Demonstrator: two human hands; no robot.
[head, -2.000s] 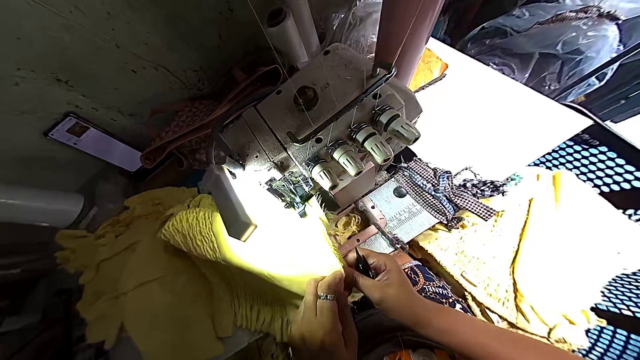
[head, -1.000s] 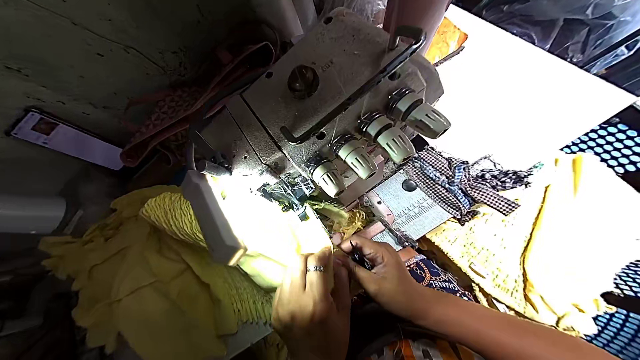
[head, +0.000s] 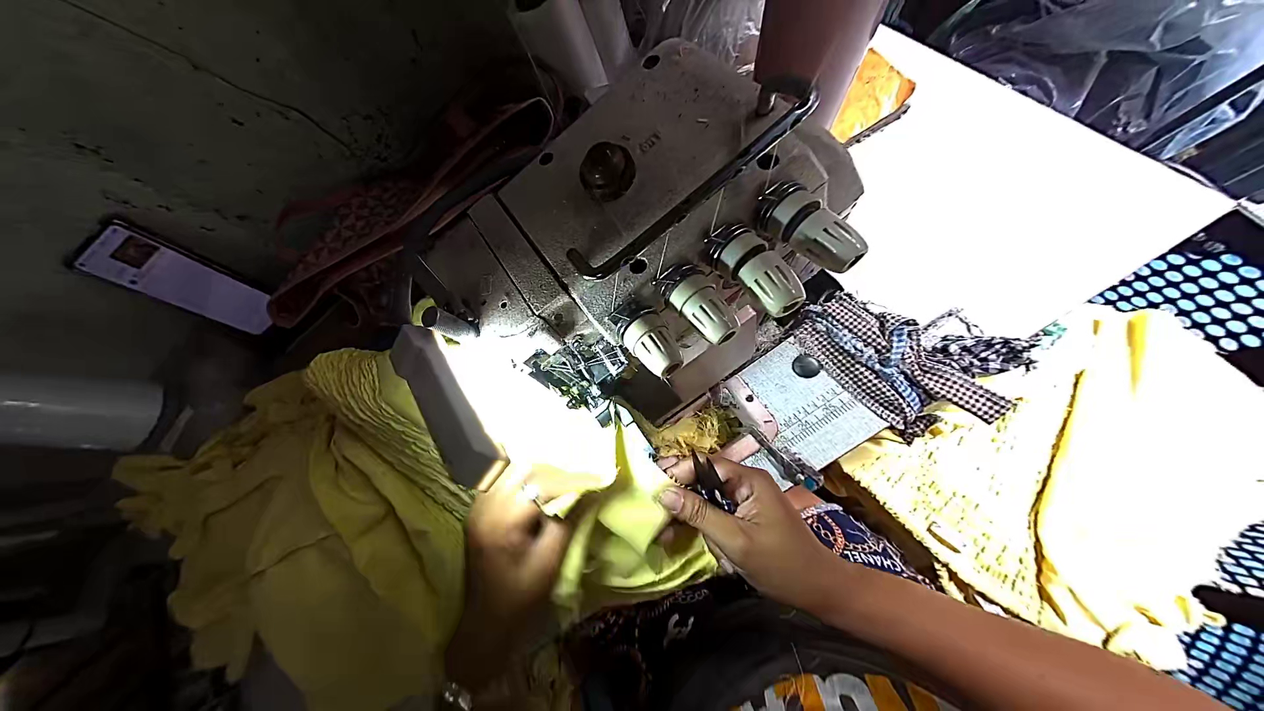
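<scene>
An overlock sewing machine (head: 612, 178) fills the upper middle, its needle area brightly lit. Yellow fabric (head: 642, 538) runs from the needle area down between my hands, and shirred yellow fabric (head: 365, 553) hangs at the left. My right hand (head: 765, 533) holds small black thread snips (head: 709, 481) and pinches the fabric's edge between thumb and finger. My left hand (head: 518, 548), blurred, lies on the fabric left of the right hand, below the lamp; its fingertips are washed out by glare, so its grip is unclear.
Checked fabric strips (head: 879, 355) lie by the metal ruled plate (head: 815, 410). More yellow fabric (head: 1106, 474) is piled at the right over a perforated blue-and-black surface (head: 1195, 296). A phone (head: 173, 276) stands at the left, and four tension dials (head: 755, 267) jut out.
My left hand has moved left, away from my right hand, and the yellow fabric between them now shows. The right hand still has the snips.
</scene>
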